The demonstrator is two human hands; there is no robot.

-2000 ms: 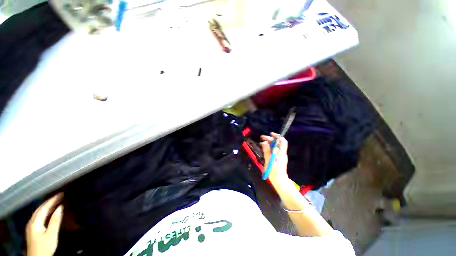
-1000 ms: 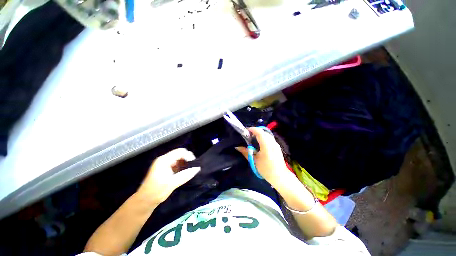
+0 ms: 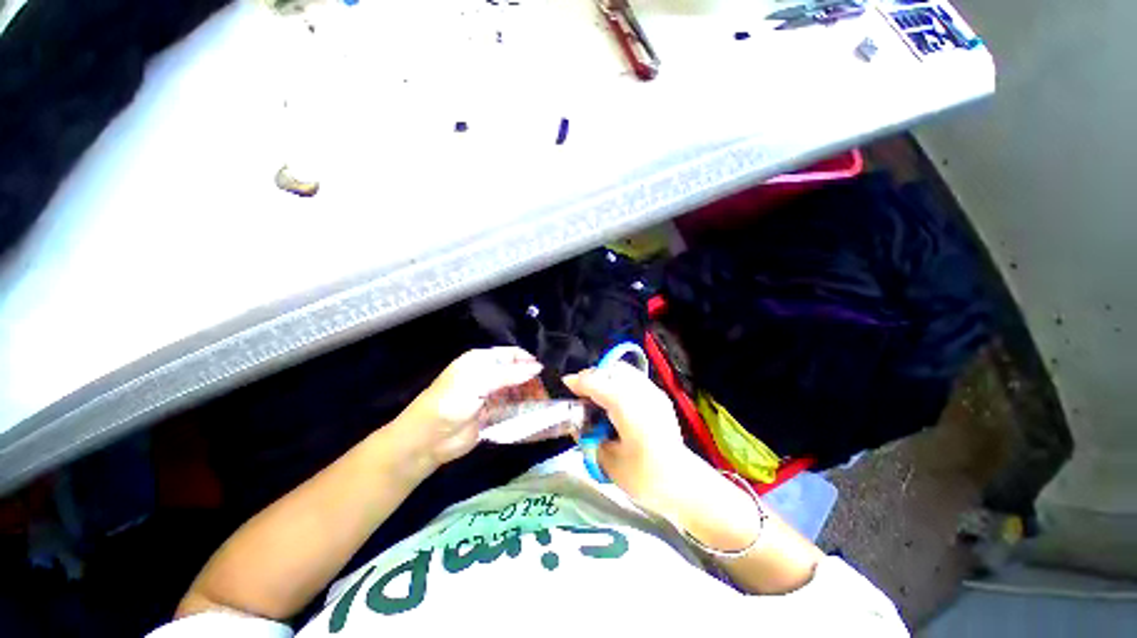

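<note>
My right hand (image 3: 633,430) holds scissors by their blue handles (image 3: 599,461) over my lap. A pale, blurred shape that looks like the blades (image 3: 534,424) points left, at the fingers of my left hand (image 3: 459,401). My left hand is curled close to my right; a reddish-brown patch shows under its fingers, and what it holds is unclear. Dark cloth (image 3: 567,312) with small white spots lies beyond my hands, below the table edge.
The white table (image 3: 374,237) has a ruler edge. On it are a red-and-metal tool (image 3: 632,40), a small tan piece (image 3: 297,182), dark scraps and black cloth (image 3: 75,100) at left. Right: a dark garment pile (image 3: 823,324), red bin (image 3: 823,167), yellow item (image 3: 738,439) in a red-rimmed basket.
The scissors' blades have swung from pointing up and away to pointing left. My left hand has moved right, closer to the right hand. The dark cloth between my hands no longer shows raised.
</note>
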